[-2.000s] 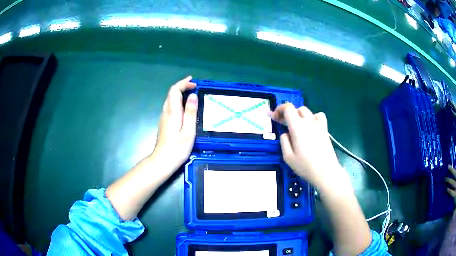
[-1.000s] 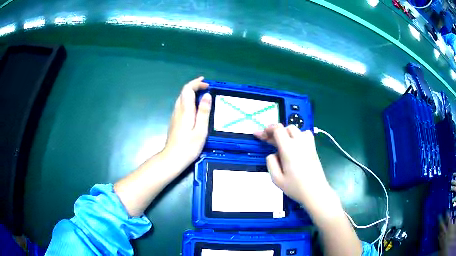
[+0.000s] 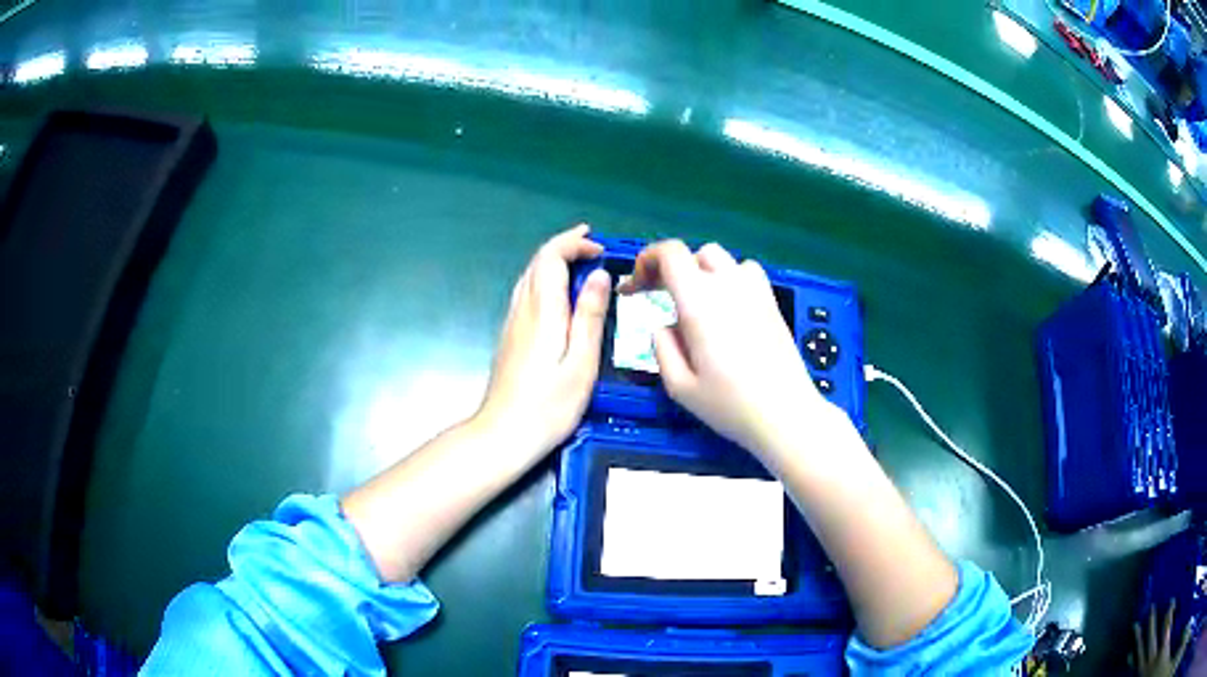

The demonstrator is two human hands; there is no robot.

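Observation:
Three blue handheld testers lie flat in a column. My left hand (image 3: pixel 545 347) holds the left end of the top tester (image 3: pixel 839 311), thumb on its front near the screen edge. My right hand (image 3: pixel 728 337) is over its touchscreen (image 3: pixel 641 333), fingertip at the upper left of the white area; the hand hides most of the screen. A white cable (image 3: pixel 956 444) plugs into this tester's right side. The middle tester (image 3: pixel 572 536) shows a white screen; my right forearm covers its keypad. The bottom tester (image 3: pixel 549 644) is cut off by the lower edge.
A black tray (image 3: pixel 185 185) lies at far left. Blue testers (image 3: pixel 1105 403) stand in a row at right. Another person's hand (image 3: pixel 1160 645) is at the lower right. A cable connector bundle (image 3: pixel 1059 644) lies near the white cables. Red and black clips (image 3: pixel 1085 50) are at the far upper right.
My right fingertip has moved from the screen's lower edge to its upper left, now covering most of the screen. The testers and my left hand appear further right and slightly lower in the view.

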